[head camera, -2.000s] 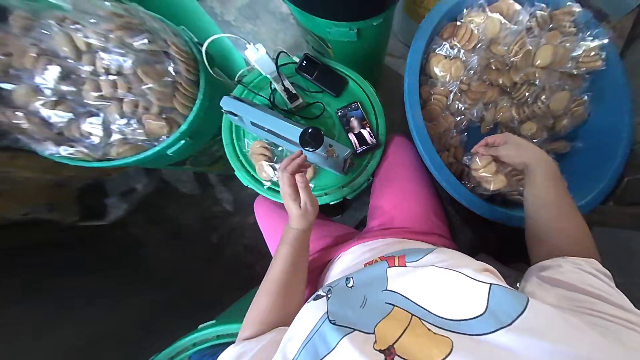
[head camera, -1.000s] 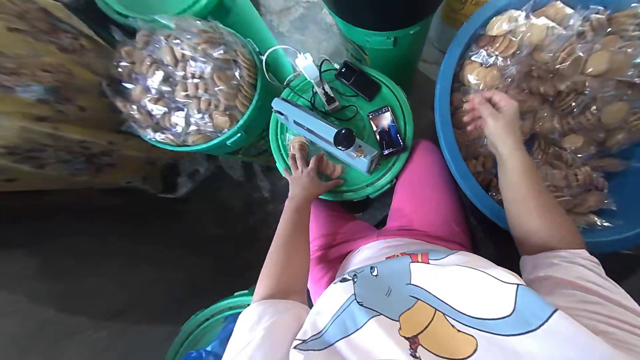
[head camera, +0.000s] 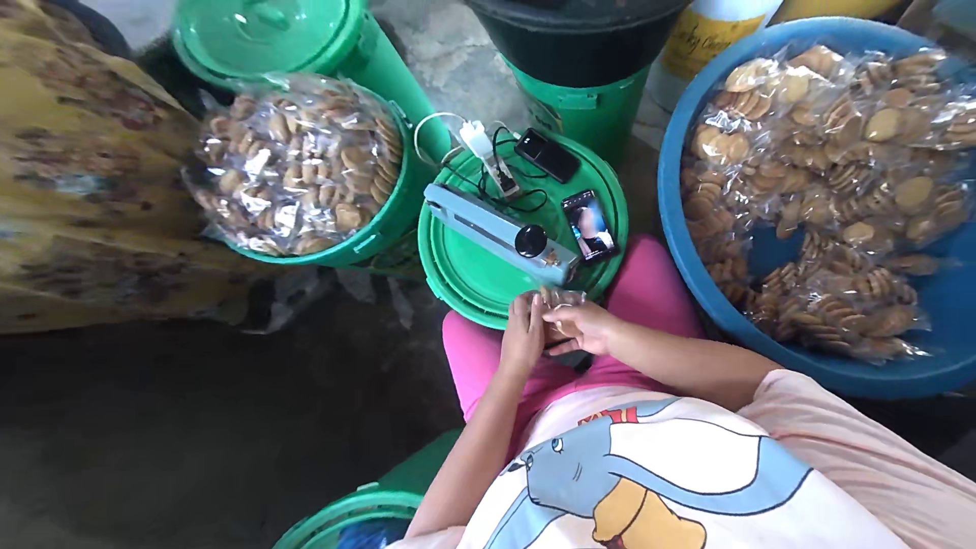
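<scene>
Both my hands hold a small clear plastic bag of round biscuits (head camera: 560, 324) over the near edge of a green round lid (head camera: 473, 263). My left hand (head camera: 524, 328) grips its left side, and my right hand (head camera: 583, 326) grips its right side. Just beyond them, a grey-blue hand-operated bag sealer (head camera: 488, 229) with a black knob lies slantwise on the lid. Bagged biscuits (head camera: 846, 297) fill much of a blue plastic tub (head camera: 675, 221) on the right. More bagged biscuits (head camera: 305, 168) are heaped in a green bucket (head camera: 381, 229) on the left.
On the lid's far side are a white power strip (head camera: 488, 156) with cables, a black phone (head camera: 547, 155) and a phone with a lit screen (head camera: 590, 225). A black basin (head camera: 579, 46) stands behind. Patterned yellow cloth (head camera: 91, 183) hangs at left, and another green container (head camera: 358, 507) is below.
My right hand has left the blue tub and joined my left hand at the lid's near edge. The bag of biscuits is now between both hands. The view has shifted rightward.
</scene>
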